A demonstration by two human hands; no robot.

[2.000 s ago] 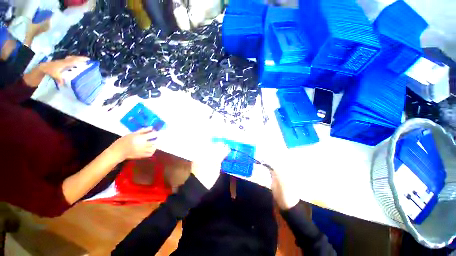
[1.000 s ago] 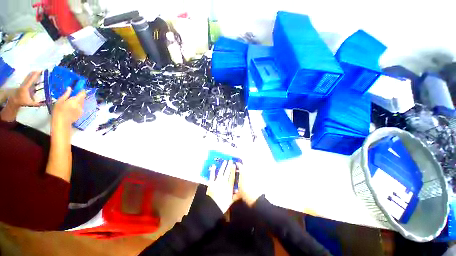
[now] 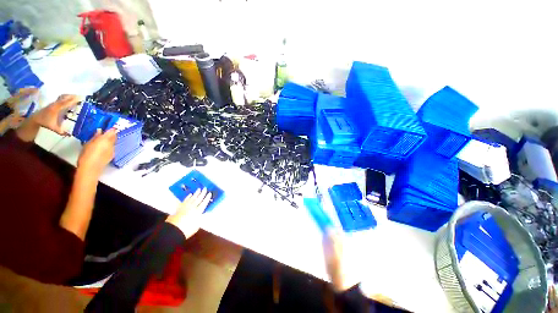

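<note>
My left hand (image 3: 192,211) is on a blue insert tray (image 3: 187,185) at the table's front edge, its fingers lying over the tray's right part. Dark marks show in the tray's recesses. My right hand (image 3: 333,254) is blurred and holds another blue tray (image 3: 318,214) by its near end, also blurred. One more blue tray (image 3: 352,208) lies flat just right of it, with dark marks in its recesses. The undersides of both hands are hidden.
A black cable heap (image 3: 202,125) spreads behind. Stacked blue trays (image 3: 422,189) and a smartphone (image 3: 375,186) stand or lie at right. A grey basket (image 3: 445,263) holds packs. At left, a person's hands hold packs (image 3: 128,143) beside a red stool (image 3: 168,287).
My hands have parted. My left hand and its tray have moved left. My right hand has moved right and taken one of the two trays near the phone. The view has shifted.
</note>
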